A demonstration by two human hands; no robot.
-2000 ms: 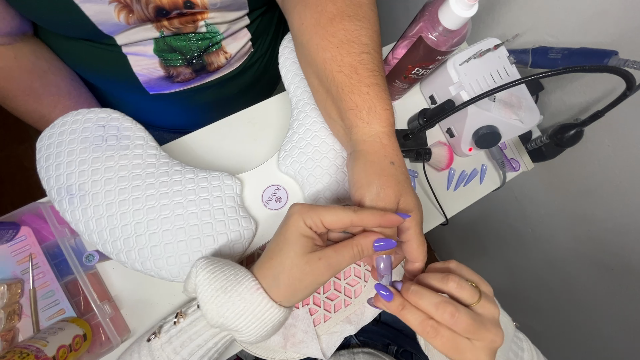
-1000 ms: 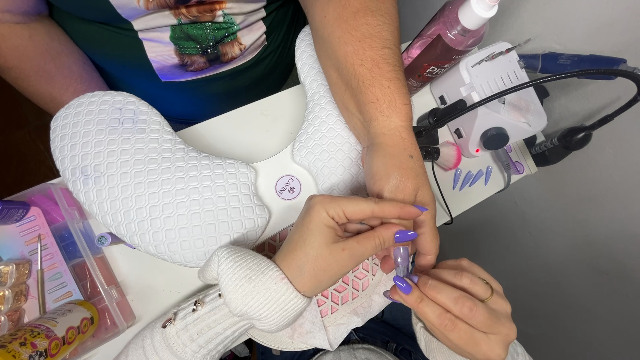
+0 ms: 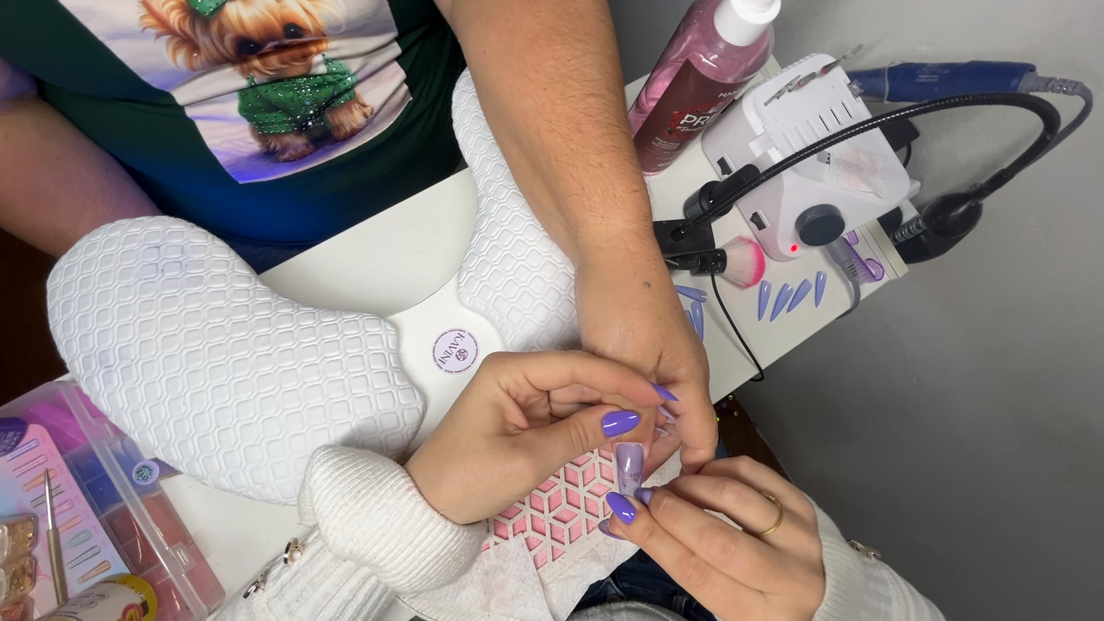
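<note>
A long, translucent lilac artificial nail (image 3: 630, 467) sits on one finger of the other person's hand (image 3: 642, 319), which hangs over the table edge. My left hand (image 3: 535, 423), in a white knit sleeve, grips that finger between thumb and fingers just above the nail. With thumb and fingertips, my right hand (image 3: 733, 526) pinches the nail's free end from below; a ring shows on one finger. Both my hands have glossy purple nails. A pink lattice mat (image 3: 552, 509) and a white paper towel (image 3: 504, 582) lie under my hands.
White padded armrest (image 3: 233, 345) at left; nail drill machine (image 3: 811, 164), blue handpiece (image 3: 944, 80), pink bottle (image 3: 699, 82), black gooseneck (image 3: 906, 105) and pink brush (image 3: 743, 262) at upper right. Several lilac nail tips (image 3: 780, 300) lie beside them. A compartment box (image 3: 164, 552) stands lower left.
Both my hands keep their hold at the other person's finger and nail. No object has plainly moved; the view has shifted slightly.
</note>
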